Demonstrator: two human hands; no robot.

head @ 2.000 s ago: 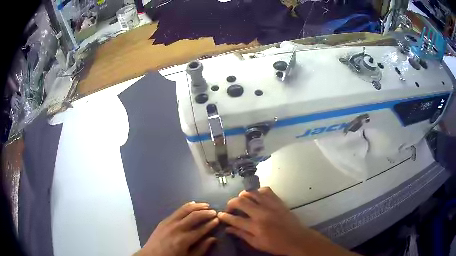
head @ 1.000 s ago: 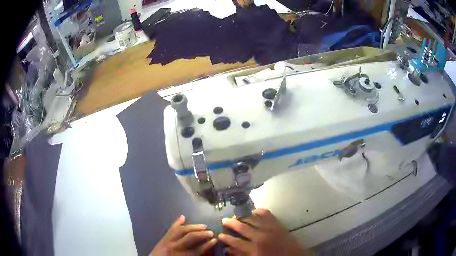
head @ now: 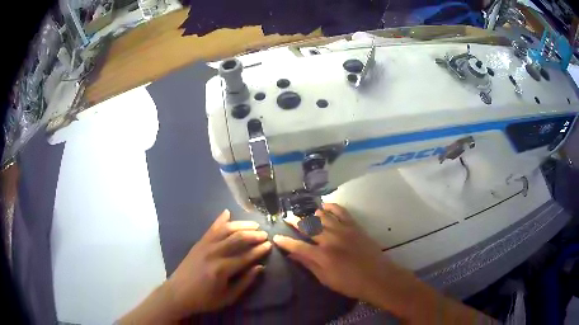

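Observation:
A dark grey cloth panel [head: 184, 159] lies on the white table, running under the needle area of the white sewing machine [head: 393, 95]. The presser foot [head: 272, 218] is small and partly hidden. My left hand [head: 222, 260] presses and holds the cloth with its fingertips just in front and left of the foot. My right hand [head: 336, 251] holds the cloth on the right, its fingers below the round knob [head: 310, 223] and close to the foot. The fingertips of both hands nearly meet. Folded cloth [head: 273, 285] shows between the hands.
Another dark cloth piece [head: 35, 216] lies at the left edge of the white table [head: 101, 209]. A dark cloth heap [head: 254, 16] is behind the machine on a brown surface [head: 139, 57]. Clear plastic [head: 38, 95] is at the far left. A ruler-marked edge [head: 489, 254] runs front right.
The view has tilted, so the machine sits higher in the picture. Both hands are nearer the presser foot, and more of my forearms shows. The cloth between them extends further toward me.

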